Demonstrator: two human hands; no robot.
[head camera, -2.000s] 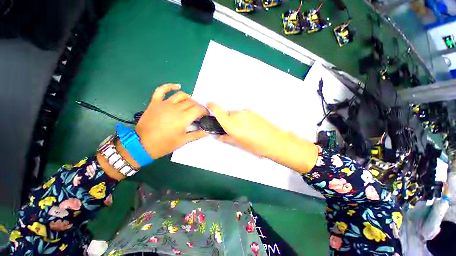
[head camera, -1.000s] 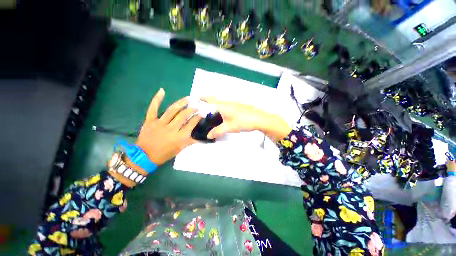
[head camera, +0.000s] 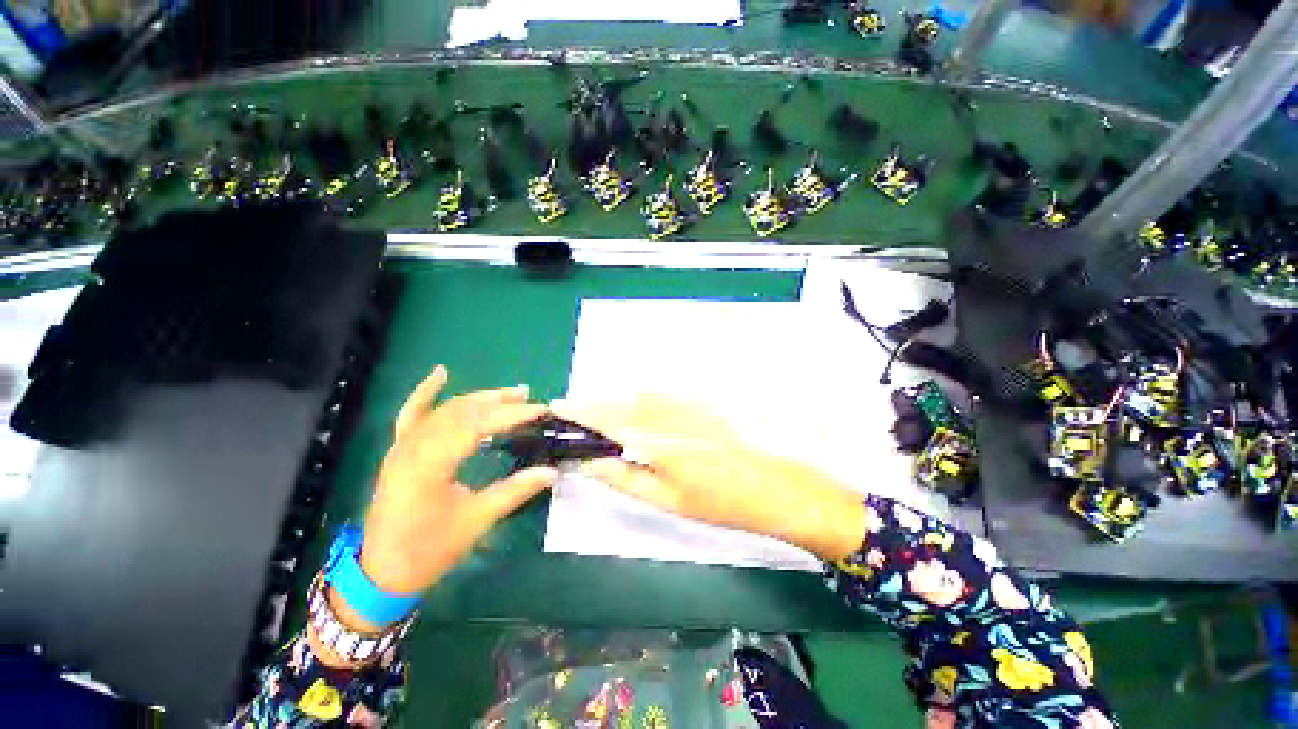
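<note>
A small black adapter housing (head camera: 567, 440) is held between my two hands above the left edge of the white paper sheet (head camera: 698, 342). My left hand (head camera: 444, 477), with a blue wrist strap (head camera: 365, 577) and a metal watch, has its thumb and fingers around the housing's left end. My right hand (head camera: 676, 456) holds its right end with thumb and fingers. The fingers hide part of the housing, and I cannot tell if it is closed. No yellow part shows in it.
Circuit boards with yellow transformers stand on the green belt (head camera: 498, 143) ahead. More lie heaped on a dark surface at right (head camera: 1078, 442). A large dark tray (head camera: 157, 499) with piled black pieces is at left. One black piece (head camera: 544, 257) sits at the bench's back edge.
The view has swung and lifted, so the belt and the left tray show more. The housing stays between both hands but is turned and looks flatter. My left fingers have spread around its end.
</note>
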